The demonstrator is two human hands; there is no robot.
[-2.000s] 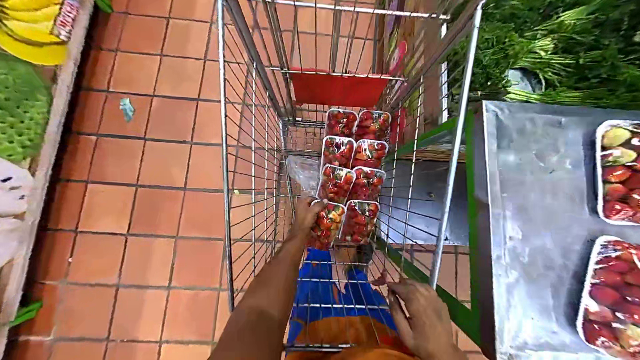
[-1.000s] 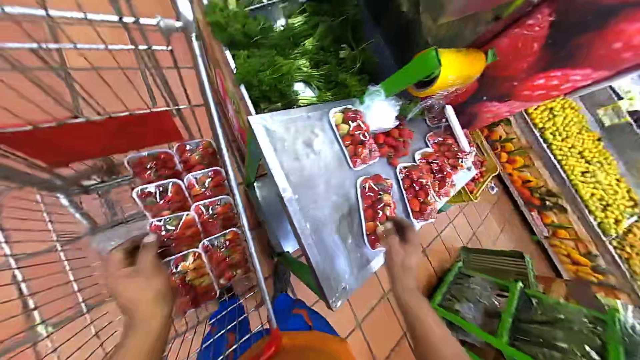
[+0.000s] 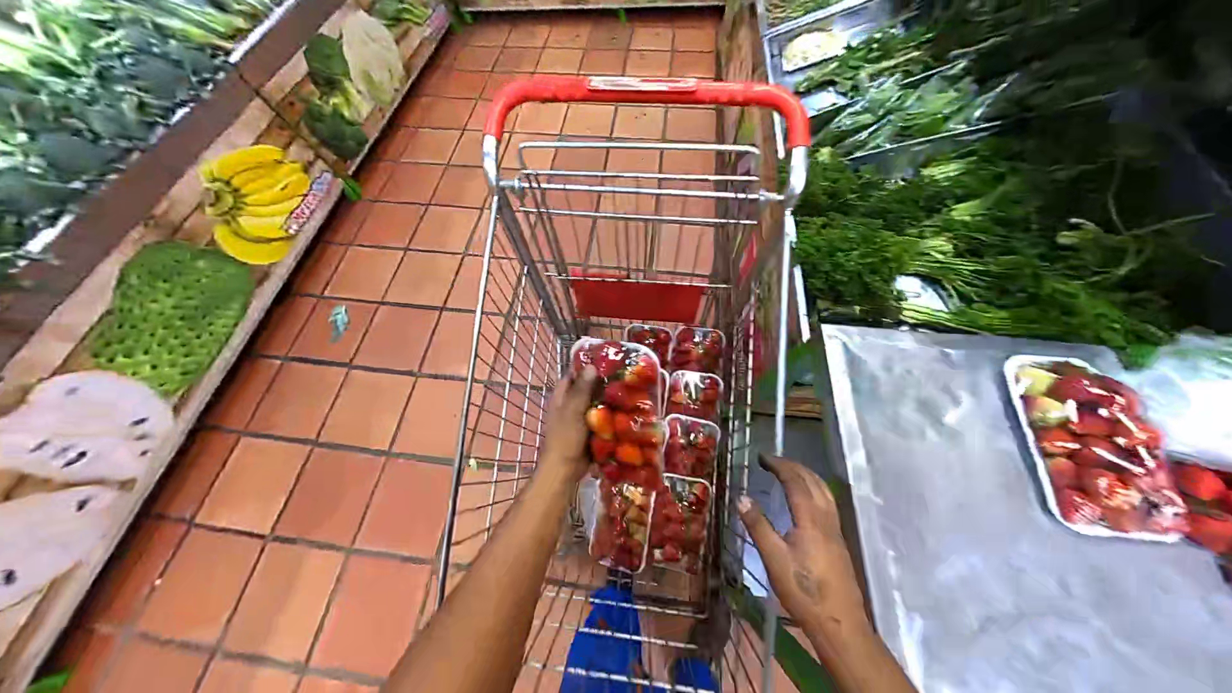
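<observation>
My left hand [image 3: 570, 419] grips the left side of a plastic-wrapped white tray of strawberries [image 3: 628, 409], raised over the others inside a wire shopping cart [image 3: 472, 385]. Below and beside it, several more wrapped strawberry trays [image 3: 691, 443] lie in two columns on the cart's floor. My right hand [image 3: 799, 544] is at the cart's right rim, fingers apart, with nothing in it. Another wrapped strawberry tray [image 3: 1097, 448] rests on the metal table [image 3: 953, 577] to the right.
The cart's red handle [image 3: 645, 91] is at the far end. Leafy greens [image 3: 924, 212] are heaped behind the metal table. Along the left runs a ledge with pictures of bananas [image 3: 255, 202] and green fruit [image 3: 173, 313]. Tiled floor [image 3: 318, 481] lies between ledge and cart.
The view has swung back left from the table to the cart. My right hand, over the table's trays a second ago, is now beside the cart. A tray is now raised in my left hand.
</observation>
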